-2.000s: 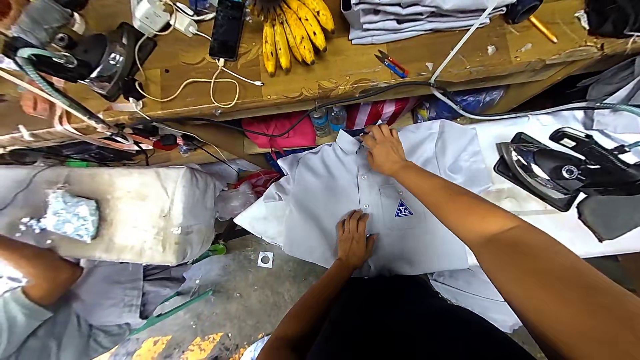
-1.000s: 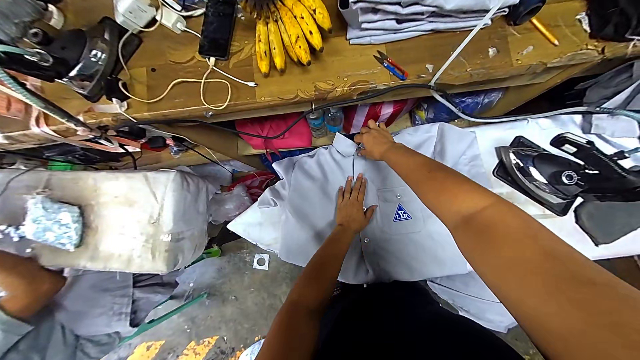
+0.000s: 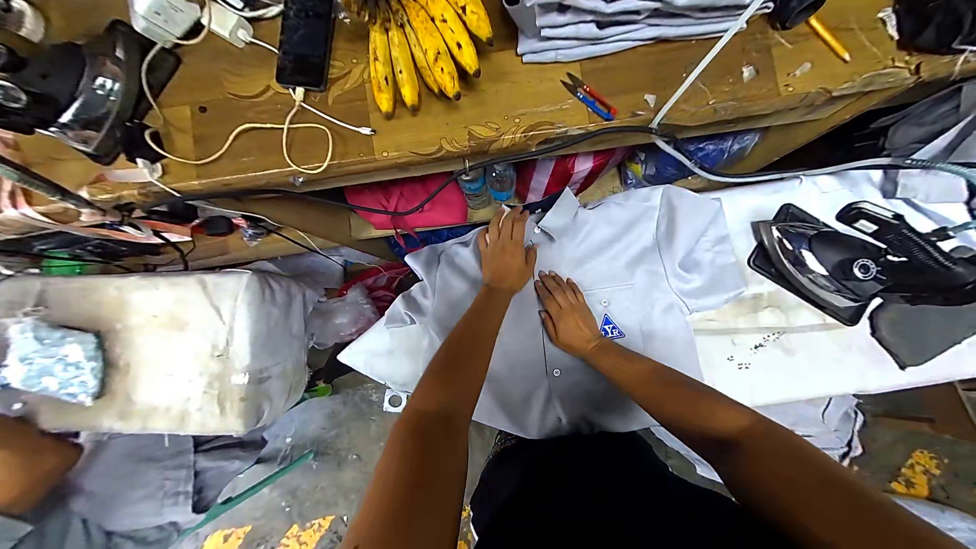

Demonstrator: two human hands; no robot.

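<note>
A light grey short-sleeved shirt lies front up on a white-covered ironing surface, its collar toward the wooden table. My left hand rests flat on the shirt beside the collar, fingers pointing to the table. Just below and to its right, my right hand presses on the front near the button placket, left of a blue triangular badge. Neither hand grasps anything that I can see. A black steam iron sits on a dark rest to the right of the shirt.
On the wooden table are bananas, a phone, thread snips, folded grey garments and another iron. A black cable crosses the table's front. At left, another person's arm is beside a padded surface.
My left hand has moved up the shirt to beside the collar. My right hand has left the collar and come down onto the shirt front, near the badge.
</note>
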